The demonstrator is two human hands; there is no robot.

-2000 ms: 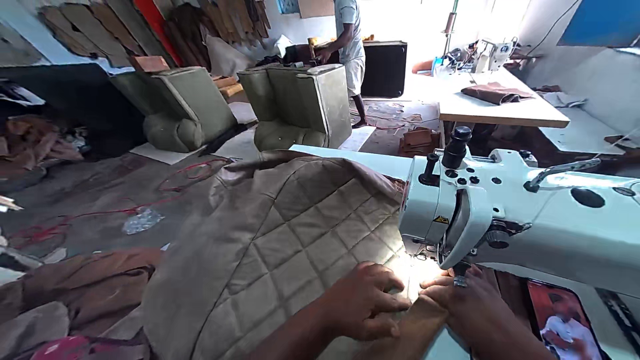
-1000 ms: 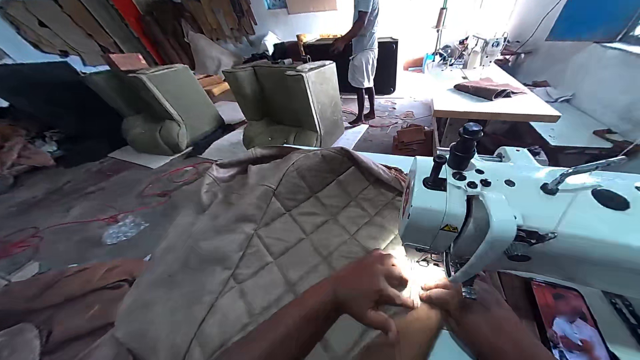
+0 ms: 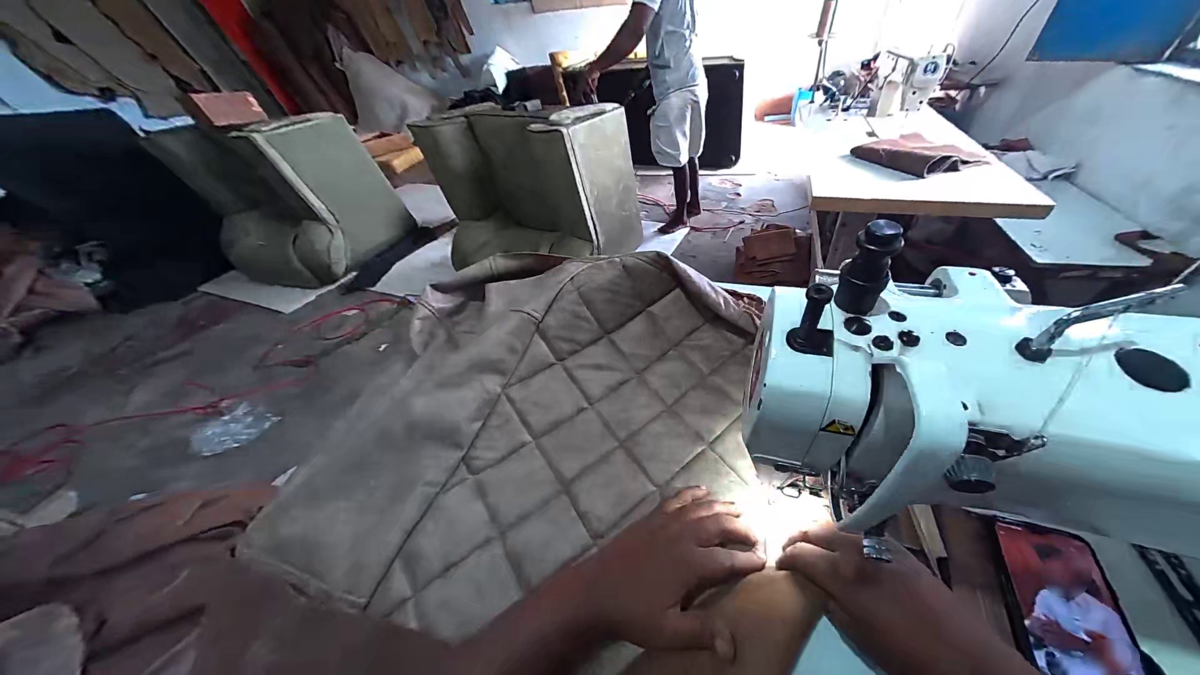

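Observation:
A brown quilted cover with diamond stitching spreads left of a white industrial sewing machine. My left hand lies on the cover's edge just left of the needle area, fingers bent and pressing on the material. Close to the presser foot, my right hand has its thumb and fingers on a tan piece of material that runs between both hands. A bright lamp glare washes out the spot under the needle, so the seam there cannot be made out.
A phone showing a video lies at the right. Brown fabric is heaped at lower left. Beyond are green armchairs, a person standing at the back, and a wooden table with another sewing machine. Red cord trails over the floor.
Both hands remain by the needle on the material. The person at the back has an arm reaching out to the left.

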